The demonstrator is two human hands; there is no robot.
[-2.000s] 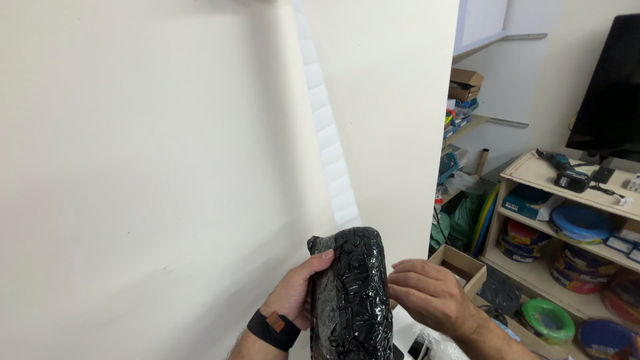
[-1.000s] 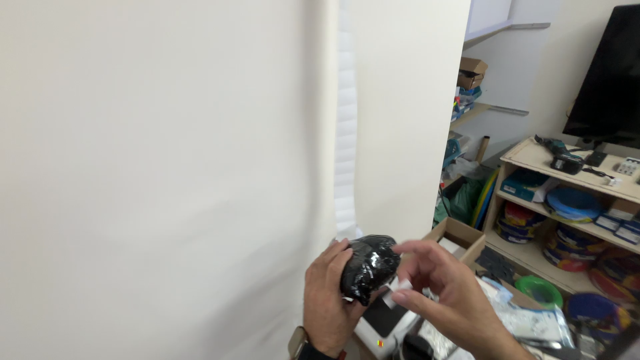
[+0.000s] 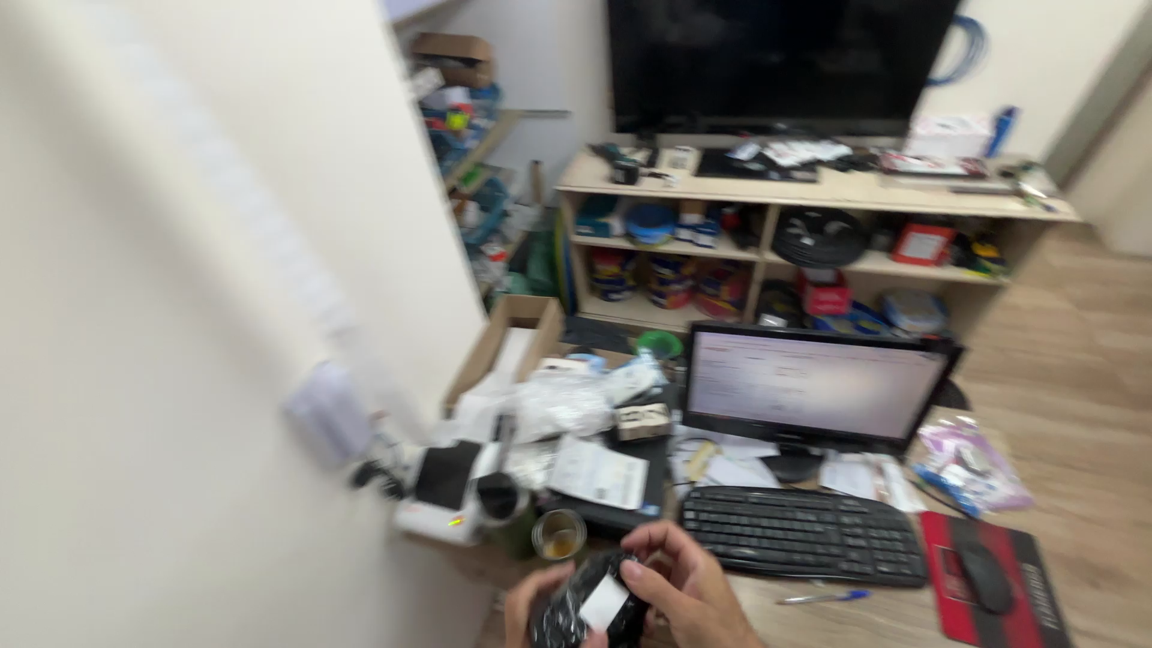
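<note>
A shiny black plastic-wrapped package is at the bottom centre of the head view, partly cut off by the frame edge. A small white label lies on its upper face. My left hand grips the package from the left, with its thumb by the label's lower edge. My right hand is at the package's right side, thumb and fingers at the label's upper corner. The view is blurred, so whether those fingers pinch the label or the wrap cannot be told.
Just beyond my hands are a glass cup, a black keyboard, a blue pen and a mouse on its pad. Behind stand a monitor, an open cardboard box and a shelf unit. A white wall rises at left.
The view has swung right and down, showing the desk. The package was held upright two seconds ago and was tilted a second ago. A white label now shows flat on it under my right hand.
</note>
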